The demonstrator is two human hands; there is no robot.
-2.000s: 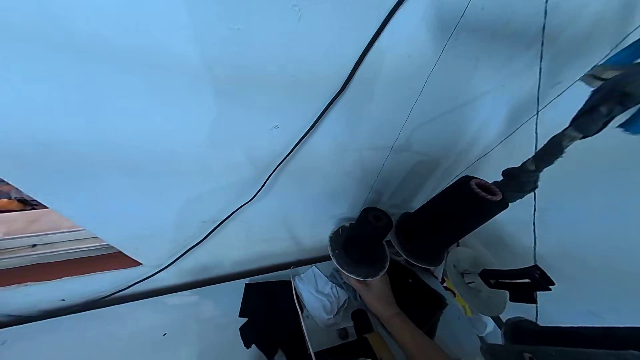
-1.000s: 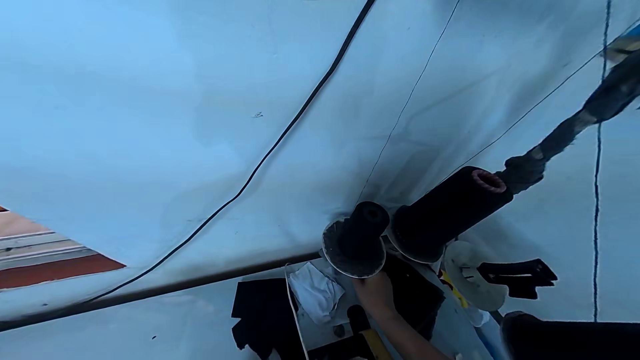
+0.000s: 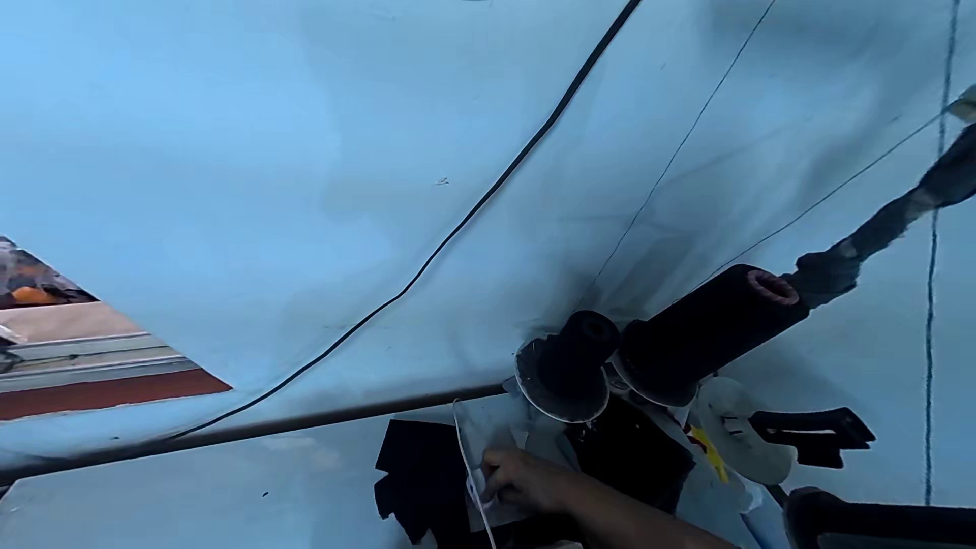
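My right hand (image 3: 518,479) reaches in from the lower right, low over the table. Its fingers are bent at a whitish, partly see-through sheet or bag (image 3: 488,423), beside a thin white strip (image 3: 467,457); whether they grip anything is unclear. Just left of the strip lie black fabric pieces (image 3: 419,476), and more black material (image 3: 629,450) is right of the hand. Above it stands a small dark thread cone (image 3: 576,362) on a round base, next to a larger dark thread cone (image 3: 709,332). My left hand is not in view.
A black cable (image 3: 450,236) runs along the pale wall. Threads rise from near the cones. At right are a cloth-wrapped rod (image 3: 888,225), a pale disc (image 3: 743,431), a black bracket-like part (image 3: 816,435) and a dark machine-like part (image 3: 877,526). A yellow item (image 3: 709,454) lies near the disc.
My right hand has moved left, from below the small cone's base to the whitish material. That material was a white crumpled heap before and now shows less, partly behind the hand.
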